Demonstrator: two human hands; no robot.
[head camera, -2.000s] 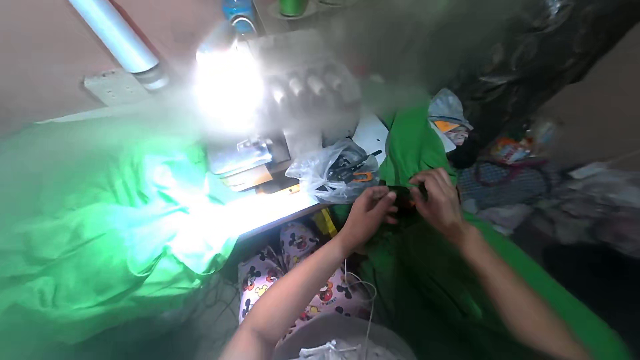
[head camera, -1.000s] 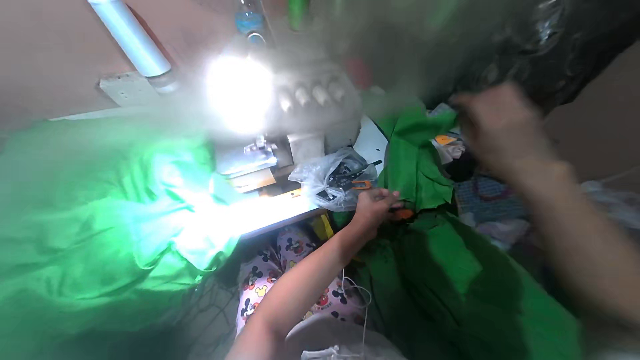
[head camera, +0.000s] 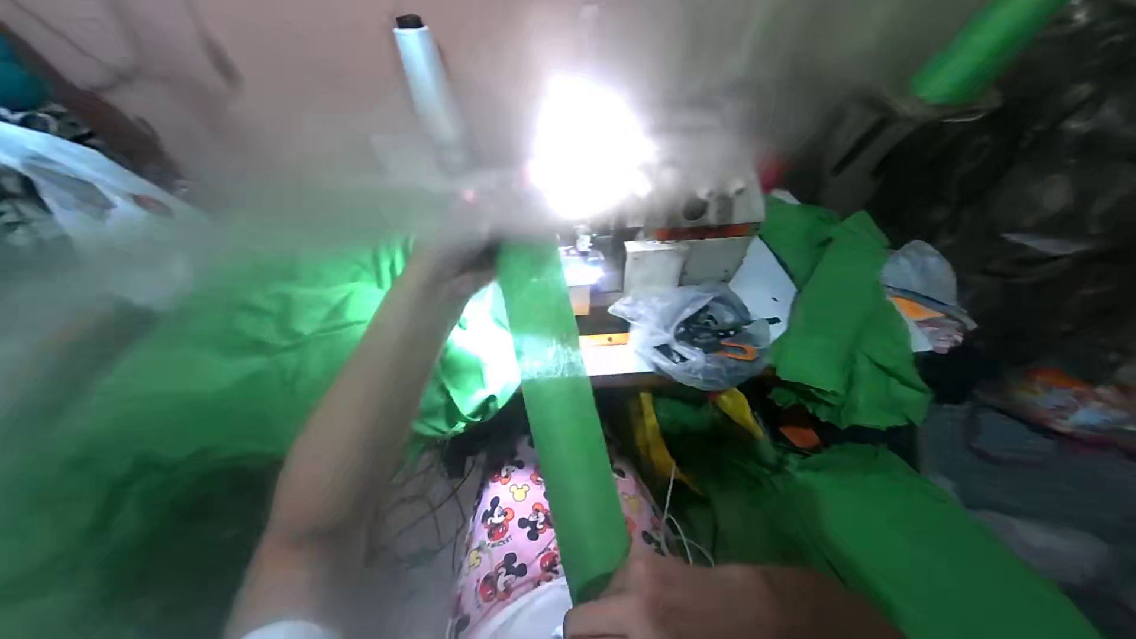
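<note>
A long strip of green fabric (head camera: 555, 399) stretches over my lap between my two hands. My left hand (head camera: 461, 248), blurred, grips its far end beside the bright lamp (head camera: 590, 146). Near the bottom edge, my right hand (head camera: 621, 599) is closed on the near end. Behind the strip stands a sewing machine (head camera: 710, 222), partly washed out by glare. A clear plastic bag (head camera: 701, 333) with dark items and an orange-handled tool lies on the table edge, right of the strip.
Bulky green fabric (head camera: 222, 355) covers the left side. Folded green cloth (head camera: 839, 319) hangs over the table's right edge, with more green fabric (head camera: 923, 532) below it. A green roll (head camera: 985, 49) is at the upper right, and a pale tube (head camera: 426, 80) leans on the wall.
My left hand has moved left from beside the plastic bag to near the lamp. My right hand has come down from the right to my lap. The strip is now stretched between them.
</note>
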